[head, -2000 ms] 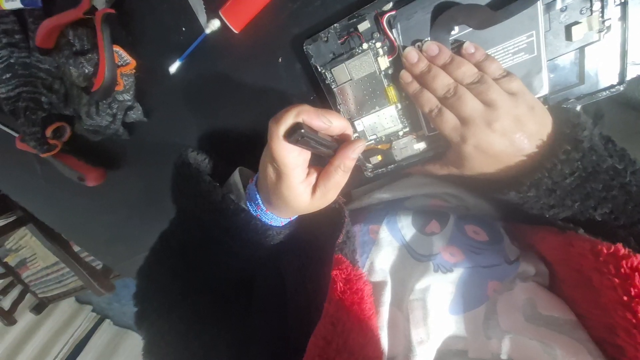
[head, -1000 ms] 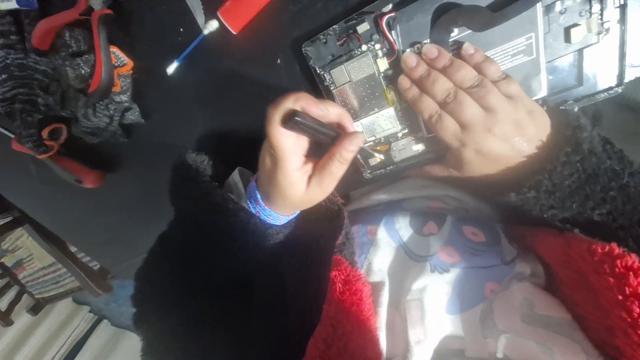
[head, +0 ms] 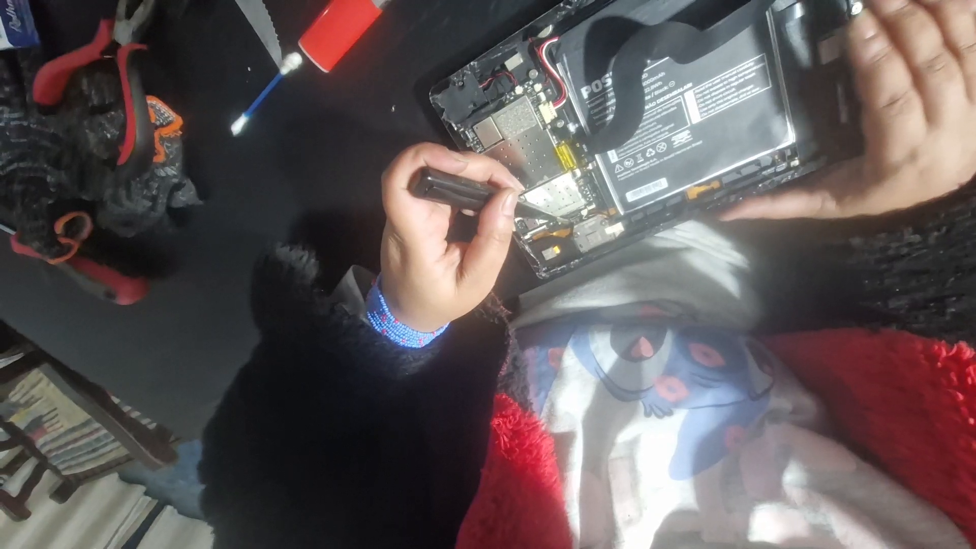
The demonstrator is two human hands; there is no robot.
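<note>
An opened tablet-like device (head: 526, 263) lies tilted, showing its metal-shielded circuit board (head: 526, 152) and a flat black battery (head: 709, 145) bearing writing. My left hand (head: 446, 229), with a blue beaded bracelet (head: 400, 324), grips a small black-handled tool (head: 454, 189). The tool's thin tip points down at the board's lower part, near an orange flex strip (head: 560, 233); whether it touches cannot be told. My right hand (head: 907, 114) rests with spread fingers on the device's right end, its thumb along the near edge. Wires (head: 553, 72) run between board and battery.
Left on the dark table lie red-handled pliers (head: 130, 91), another red-handled tool (head: 114, 282) and dark crumpled material (head: 84, 168). A blue-stemmed cotton swab (head: 265, 95), a serrated blade (head: 261, 30) and a red cylinder (head: 335, 34) lie beyond the left hand. A dark strap-like shape (head: 648, 53) crosses the battery.
My right hand has moved right, off the battery's left part to the device's right end, uncovering more of the battery label. My left hand stays over the board with the tool.
</note>
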